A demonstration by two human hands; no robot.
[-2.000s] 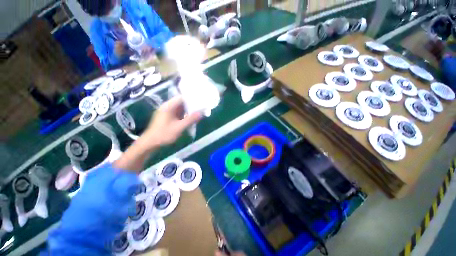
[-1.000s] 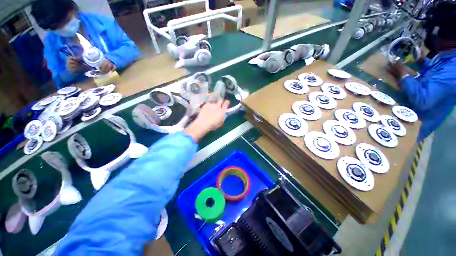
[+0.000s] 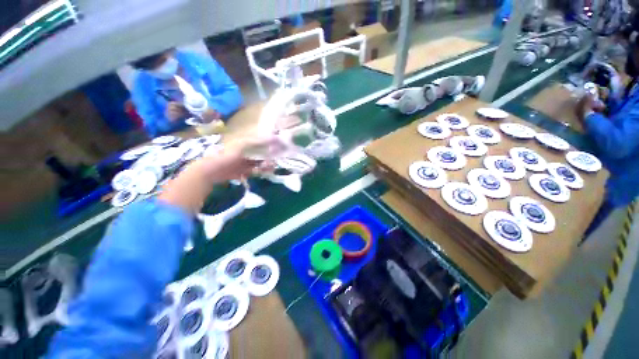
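Observation:
My left hand (image 3: 263,151) reaches forward from the left in a blue sleeve. It is blurred, and its fingers are closed on a white plastic housing (image 3: 298,126) over the green line. The housing shows as overlapping white loops, so I cannot tell whether it is one or more. My right hand is not in view. White round discs with dark rings (image 3: 226,306) lie piled on a brown cardboard sheet (image 3: 270,333) at the bottom.
A blue tray (image 3: 305,263) holds a green spool (image 3: 326,257), a red-yellow tape roll (image 3: 352,240) and a black box (image 3: 399,280). Discs lie on stacked cardboard (image 3: 438,203) at right. Two people in blue work beyond. More housings stand on the green line (image 3: 343,126).
My left hand was among the housings on the line and now has hold of white housing. My view has shifted, and the disc pile at the bottom shows again.

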